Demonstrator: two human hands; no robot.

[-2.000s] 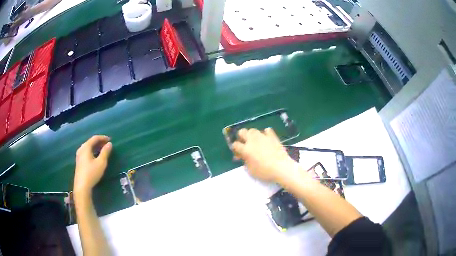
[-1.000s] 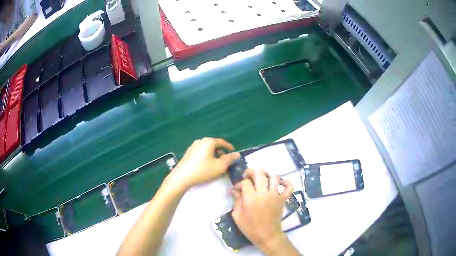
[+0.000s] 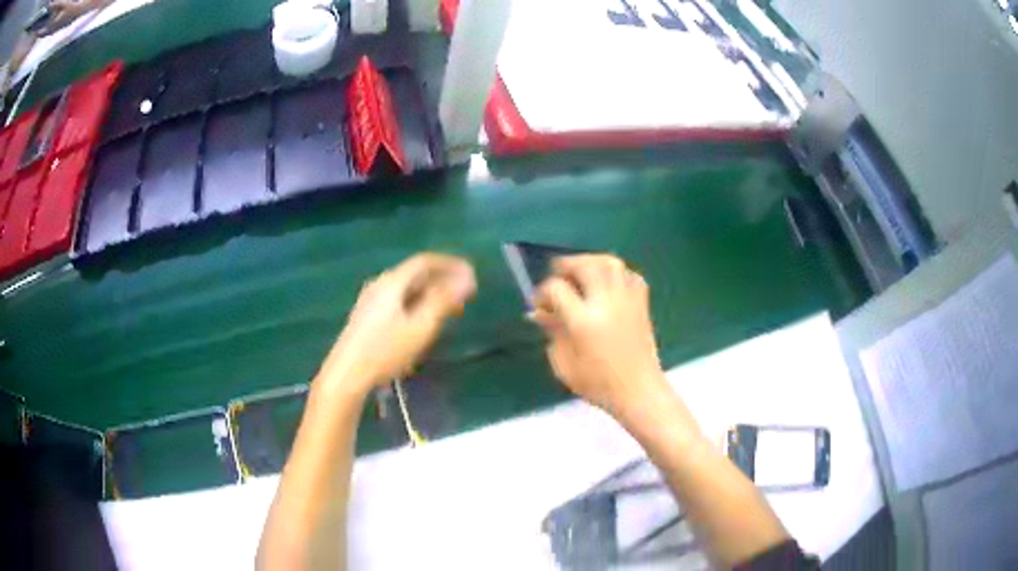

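Note:
My right hand holds a dark, slim frame with a pale edge, tilted above the green surface. My left hand is to its left, thumb and fingers curled, blurred; no item shows in it. Several phone middle frames lie in a row along the front edge of the green surface, partly hidden by my left arm. Black-ended frames lie on the white foam sheet, partly behind my right forearm. A smaller dark frame lies alone at the right of the foam.
A black slotted tray with a red sign and a white round container stand at the back left. A red compartment tray is far left. A red tray with a white board is at the back right. Paper sheets are at right.
My hands have moved up from the foam to over the green surface and apart. My right hand now has a dark frame raised. The view has shifted.

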